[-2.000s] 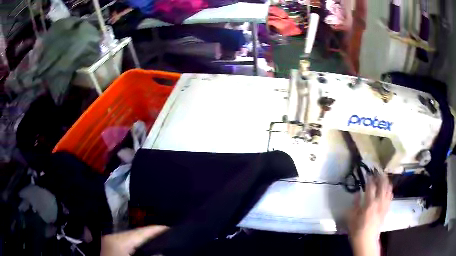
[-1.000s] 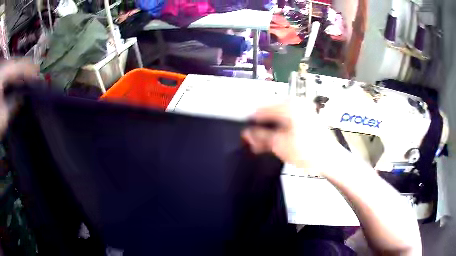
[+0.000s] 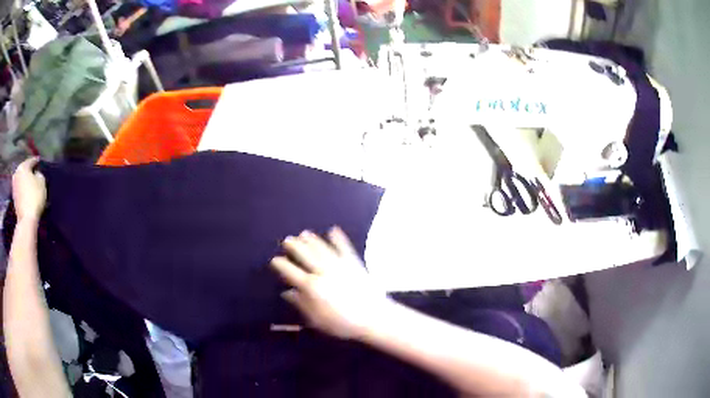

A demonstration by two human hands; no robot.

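A large dark navy garment panel (image 3: pixel 195 225) lies spread over the left part of the white machine table (image 3: pixel 467 249) and hangs over its front edge. My left hand (image 3: pixel 29 190), at the far left, grips the panel's upper left corner and holds it out beyond the table. My right hand (image 3: pixel 323 280) lies on the panel near its right end, fingers spread, holding nothing. A small pale strip (image 3: pixel 286 328) shows on the dark cloth below my right hand; I cannot tell what it is.
The white sewing machine (image 3: pixel 506 101) stands at the back right. Black shears (image 3: pixel 512 194) and a slim red and black tool (image 3: pixel 548 204) lie under its arm. A flat black rectangle (image 3: pixel 599 200) lies at its right end. An orange basket (image 3: pixel 159 128) stands left of the table.
The panel has come down from the raised hold onto the table. My right hand has let go of its edge and lies flat on it. The view has shifted.
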